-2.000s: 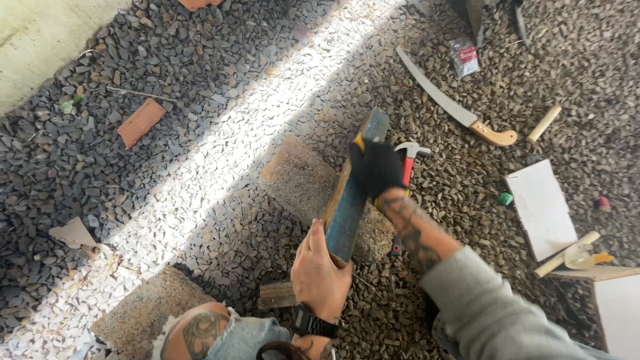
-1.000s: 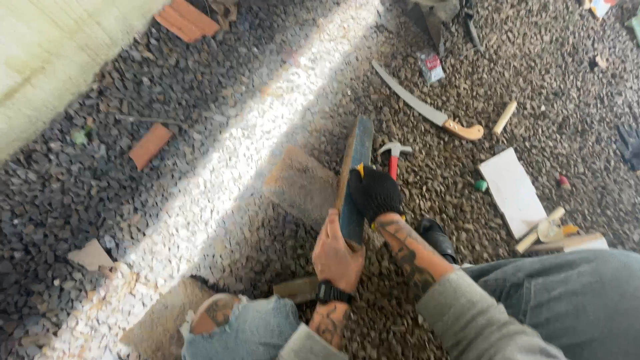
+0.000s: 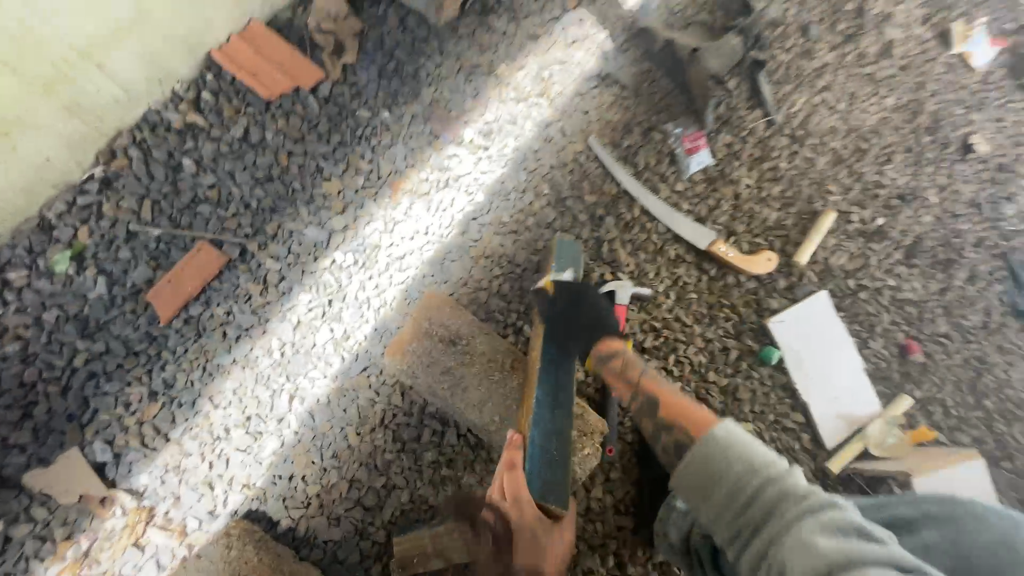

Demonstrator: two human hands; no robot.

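Note:
My left hand, bare, grips the near end of a blue-painted wooden block whose side edge is raw wood. My right hand, in a black glove with yellow trim, is closed around the block near its far end, and is somewhat blurred. The block lies across or just above a rough stone slab; contact cannot be told. Just right of the gloved hand, a claw hammer with a red and black handle lies partly hidden behind the wrist.
A curved pruning saw lies on the gravel beyond the hammer. To the right are a wooden stick, a white board and a green cap. Terracotta pieces lie left, near a pale wall. Another wood piece is at the bottom.
The gloved hand has moved toward the block's far end, and the left hand now holds nearer its close end. The view has shifted.

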